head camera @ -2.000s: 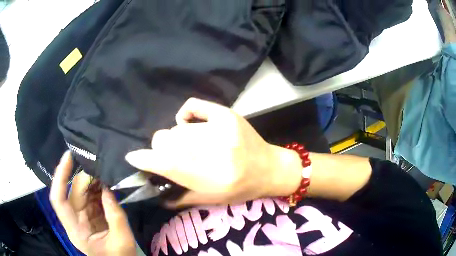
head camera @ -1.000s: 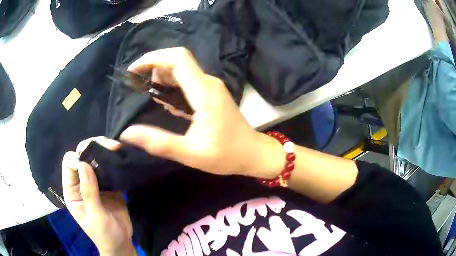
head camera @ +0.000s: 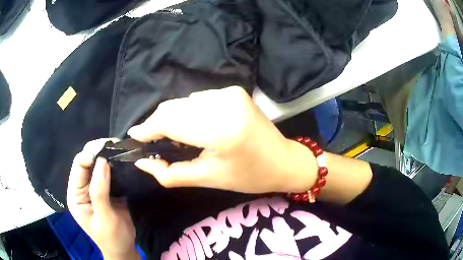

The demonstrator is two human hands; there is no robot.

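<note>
My right hand (head camera: pixel 218 142), with a red bead bracelet, holds the small dark thread snips (head camera: pixel 133 151) between thumb and fingers. The blades point left and reach my left fingertips. My left hand (head camera: pixel 99 198) pinches a black fabric edge at the near side of the work. The tips of the blades meet the fabric there; any thread is too fine to see. The puffy black front pocket (head camera: pixel 177 61) lies over the black bag panel (head camera: pixel 51 137), which has a small yellow label (head camera: pixel 67 98).
Other black bag pieces (head camera: pixel 299 56) lie on the white table (head camera: pixel 401 45) at the right, and more at the top left. A blue bin or cloth (head camera: pixel 71 236) is below the left edge. A person's light blue clothing (head camera: pixel 436 122) shows at the right.
The fabric edge was turned and pinched anew by my left hand. My right hand swung the snips up and away, then brought them back down to my left fingertips.
</note>
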